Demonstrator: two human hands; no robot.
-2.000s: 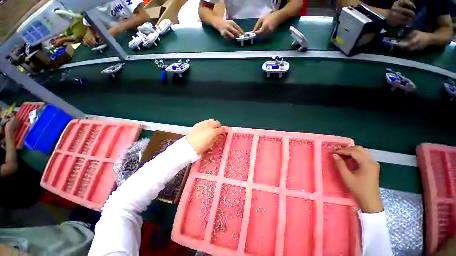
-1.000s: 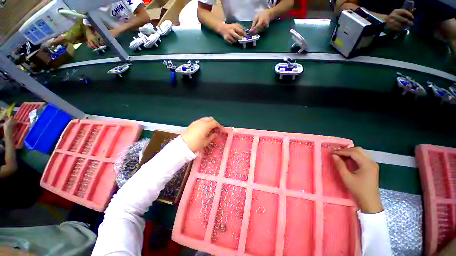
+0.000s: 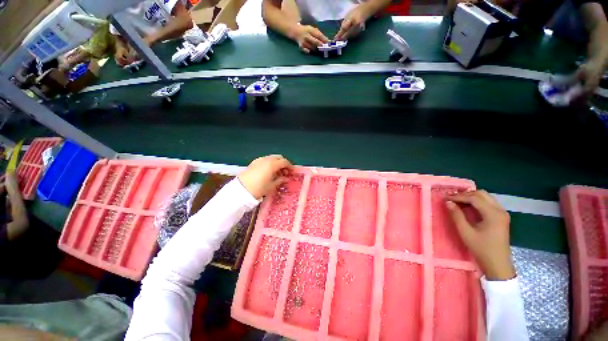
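Observation:
The pink foam parts tray (image 3: 378,251) lies in front of me, with two rows of pockets. Small shiny metal parts (image 3: 317,208) lie loose in its left pockets; fine ones show along the upper right pocket. My left hand (image 3: 265,176) is at the tray's upper left pocket, fingers bent down; its fingertips are partly hidden. My right hand (image 3: 481,226) is over the upper right pocket, thumb and forefinger close together at its top edge. Whether either hand holds a tiny part is too small to tell.
Left are a cardboard box (image 3: 233,241) of parts, a plastic bag (image 3: 175,212), another pink tray (image 3: 115,216) and a blue bin (image 3: 68,171). Bubble wrap (image 3: 541,290) lies right. Device housings (image 3: 404,83) sit on the green belt (image 3: 320,126). People work opposite.
The housings on the belt have moved right. A person's hand opposite now reaches to a housing at the far right. My hands have barely moved.

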